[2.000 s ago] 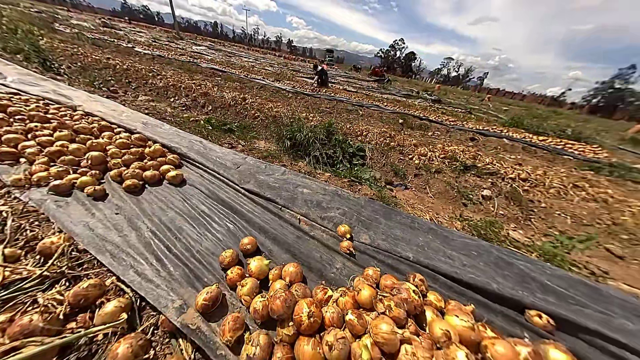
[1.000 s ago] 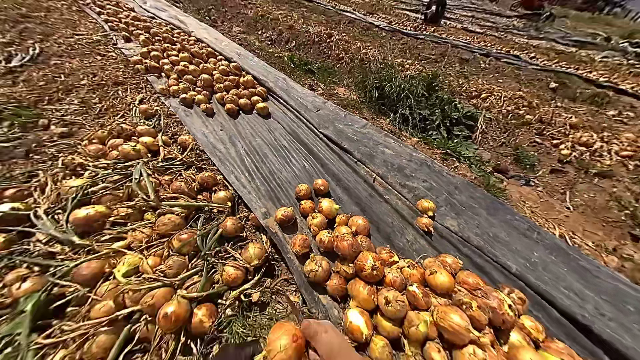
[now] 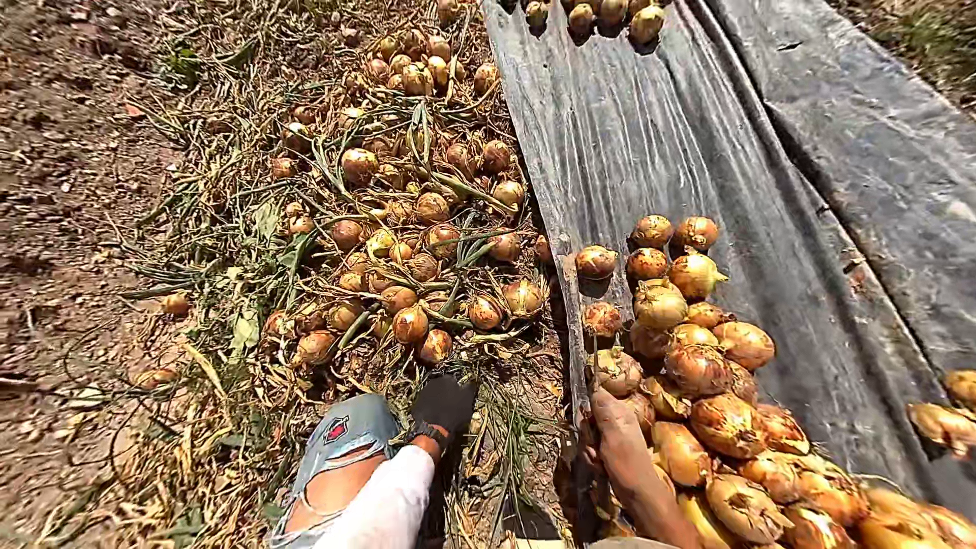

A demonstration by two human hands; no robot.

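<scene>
My left hand, in a dark glove with a wristband and a white sleeve, reaches down beside my knee at the near edge of the pulled onions. Its fingers blend into shadow, so its grip is hidden. My bare right hand is at the left edge of the black plastic sheet, next to the heap of trimmed onions. A narrow dark tool, seemingly a blade, points up from its fingers; the rest is hidden. The pulled onions lie among green and dry tops.
More onions lie on the sheet's far part, and a few at its right side. My knee in torn jeans is left of my left forearm. Bare soil with stones borders the dry tops on the left.
The view has swung down and left. A second ago an onion was at my right hand; now none shows between my hands. My left hand has come into fuller view over the ground.
</scene>
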